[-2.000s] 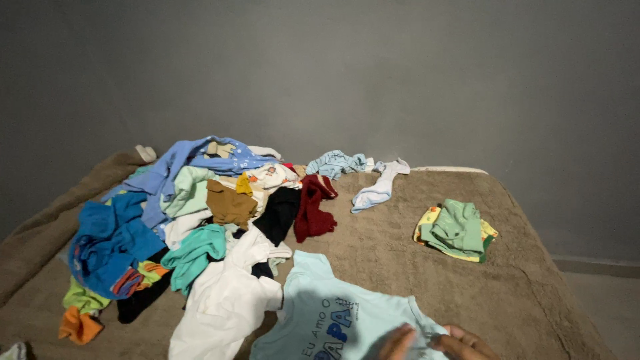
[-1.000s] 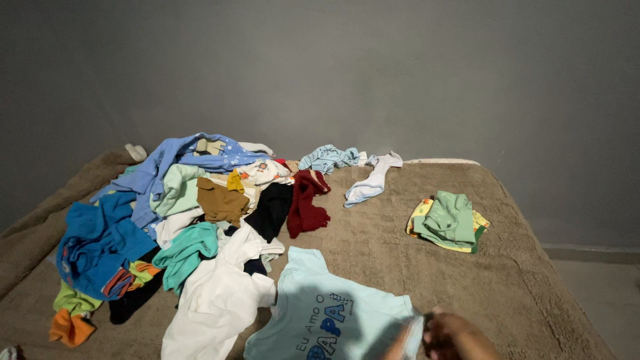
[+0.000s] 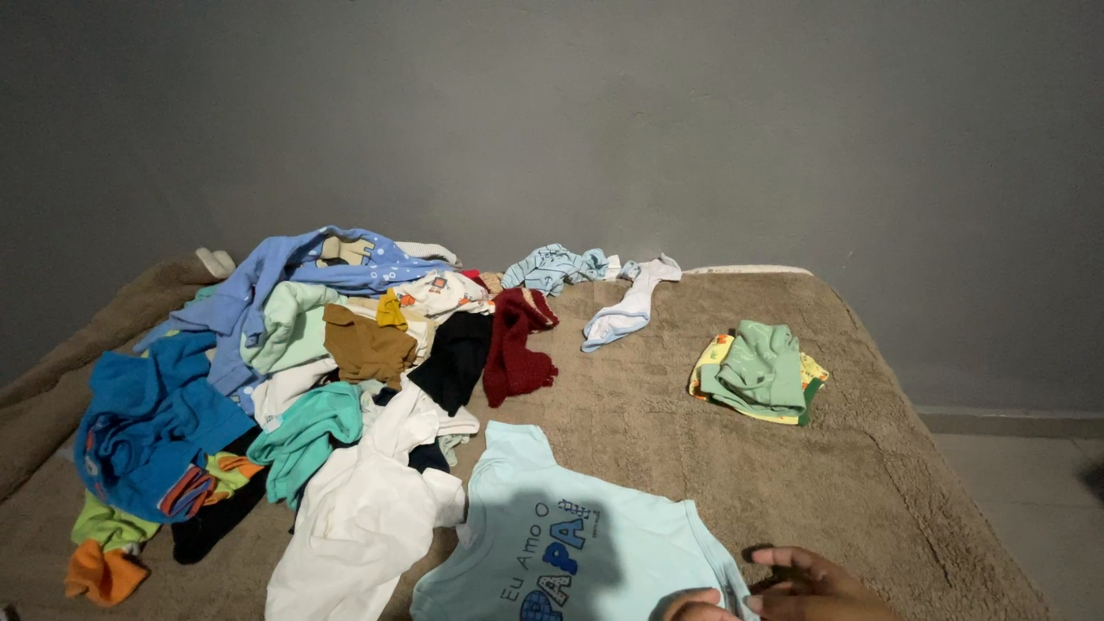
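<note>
A light blue baby garment (image 3: 638,509) with printed lettering lies spread, front up, at the bottom centre. My left hand (image 3: 697,605) shows only its fingertips, at the garment's lower right edge by the frame's bottom. Just to its right, my right hand (image 3: 806,586) has its fingers curled beside the same edge; whether either hand pinches the fabric is unclear. A white garment (image 3: 362,509) lies left of the blue one. Farther back on the right sits a small pile with a green folded garment (image 3: 759,371) on top of a yellow patterned one (image 3: 709,358).
A brown towelling cover (image 3: 638,431) spreads over the bed. Jumbled baby clothes fill its left side, among them a bright blue garment (image 3: 155,423), a teal one (image 3: 315,431) and a dark red knitted one (image 3: 517,354). A white-and-blue piece (image 3: 630,306) lies near the grey wall (image 3: 552,129).
The light blue garment stays spread in much the same place. My hands have shifted slightly at its right edge, and the fingers of my right hand now show apart from the fabric's print.
</note>
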